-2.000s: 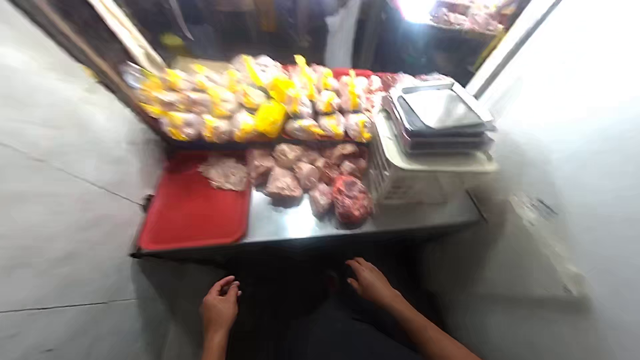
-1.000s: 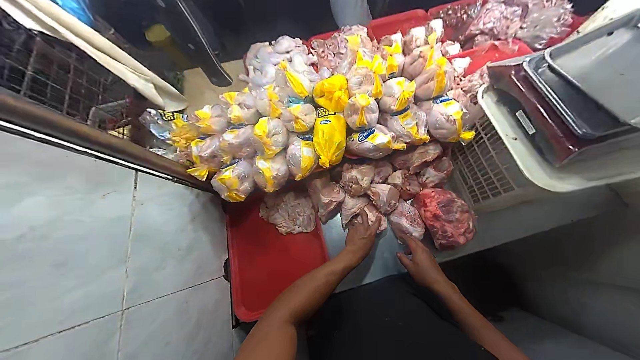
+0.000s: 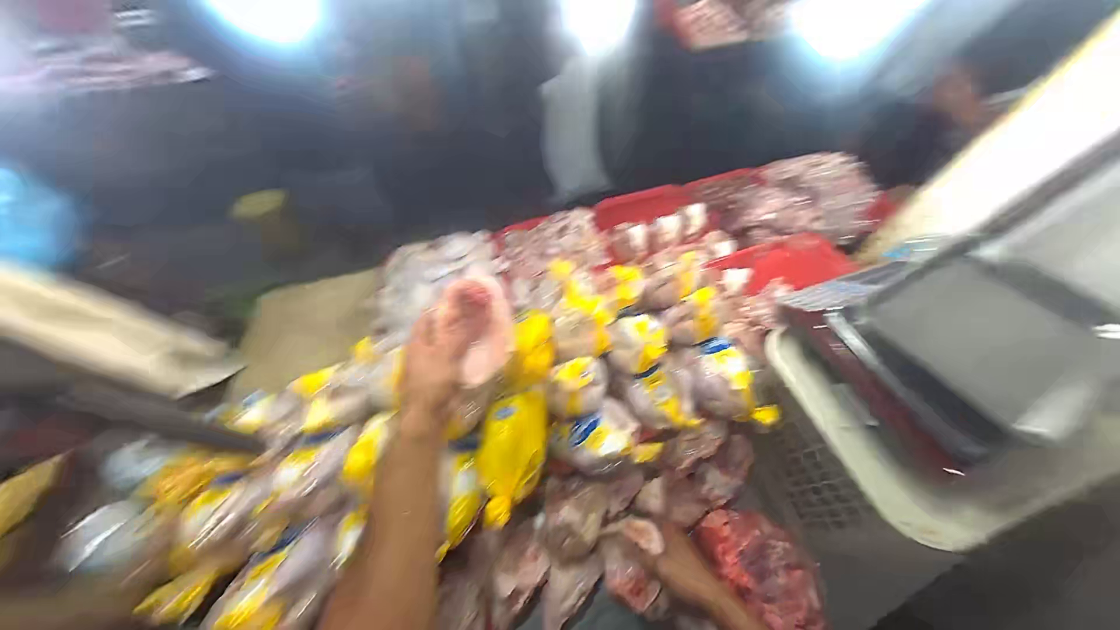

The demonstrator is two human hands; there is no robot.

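Note:
My left hand (image 3: pixel 430 363) is raised over the rows of packed chickens and grips a pale pink piece of raw meat (image 3: pixel 481 331), blurred by motion. Lower right, my right hand (image 3: pixel 669 560) is at the bagged meat pieces (image 3: pixel 573 516), its fingers at a small pale-ended piece (image 3: pixel 639 532); whether it grips that piece is unclear. A bag of bright red meat (image 3: pixel 761 569) lies just right of it. Whole chickens in clear and yellow plastic (image 3: pixel 647 394) spread around my left forearm, with a fully yellow package (image 3: pixel 512 446) beside it.
At right, a white plastic crate (image 3: pixel 818 472) bears a pale tray (image 3: pixel 910 525) with stacked metal trays (image 3: pixel 980 350) on it. Red trays (image 3: pixel 779 262) of meat stand at the back. A beige board or cloth (image 3: pixel 114 328) and dark rail run along the left.
My left hand has moved from the bagged meat at the front up over the packed chickens, now with a piece of meat in it. My right hand remains near the bagged meat. The view has shifted strongly.

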